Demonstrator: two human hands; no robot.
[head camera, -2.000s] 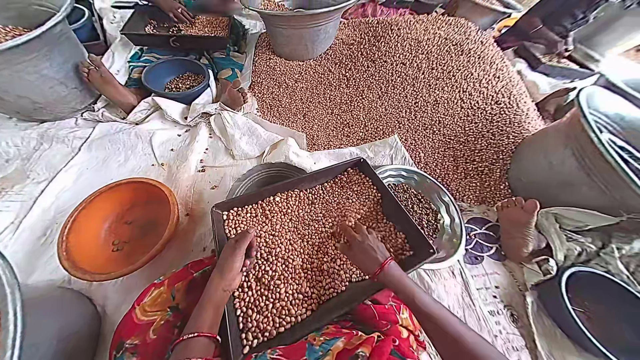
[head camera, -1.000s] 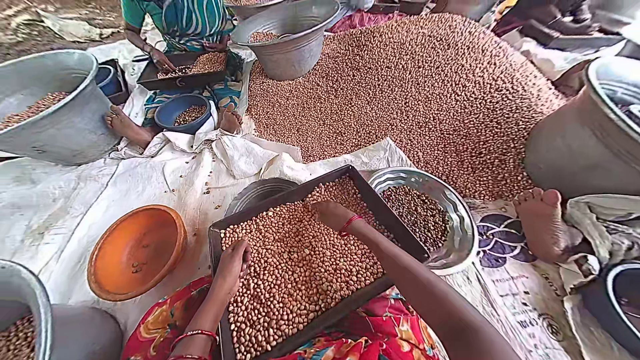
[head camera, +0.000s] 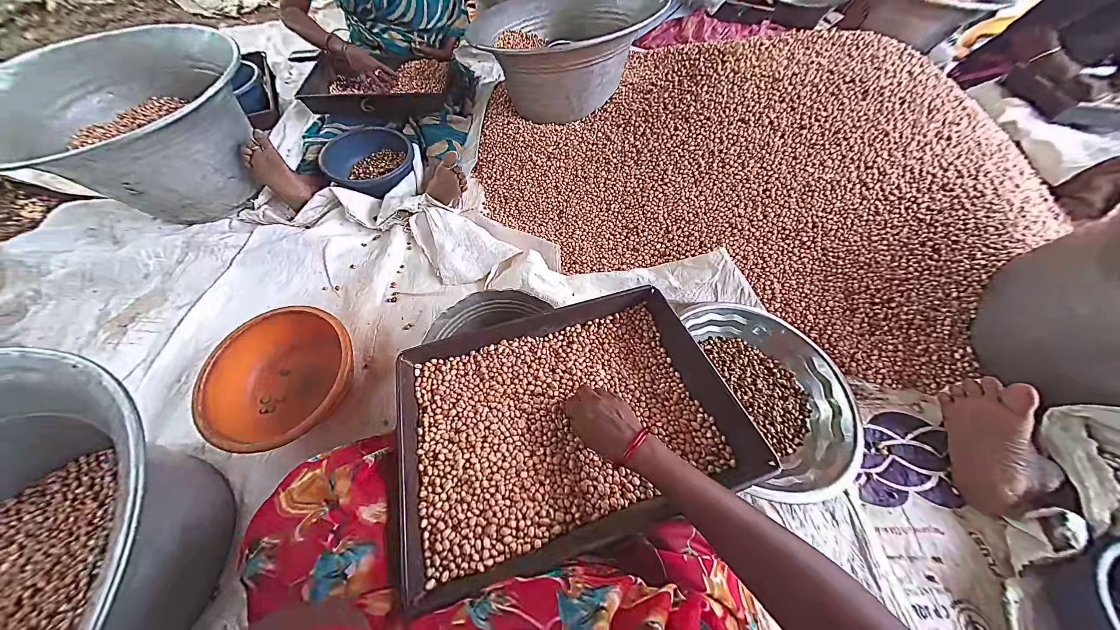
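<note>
A dark rectangular tray (head camera: 407, 472) rests tilted on my lap, spread with pale brown nuts or beans (head camera: 499, 455). My right hand (head camera: 604, 423), with a red band at the wrist, lies on them near the tray's middle, fingers curled down; whether it grips any is hidden. My left hand is out of sight; only a blurred patch of skin shows at the bottom edge. A steel bowl (head camera: 836, 437) of darker pieces sits partly under the tray's right side. An orange bowl (head camera: 271, 376) with a few small bits stands to the left.
A large heap (head camera: 770, 166) of the same produce lies ahead. Metal tubs stand at the upper left (head camera: 175, 166), lower left (head camera: 131, 437) and top middle (head camera: 560, 83). Another person's hand (head camera: 367, 66) is over a second tray (head camera: 376, 105), behind a blue bowl (head camera: 366, 140). A bare foot (head camera: 993, 437) is at right.
My left hand, at the tray's left side in both earlier frames, has left the tray. My right hand has moved from the tray's far part back toward its middle since one second ago.
</note>
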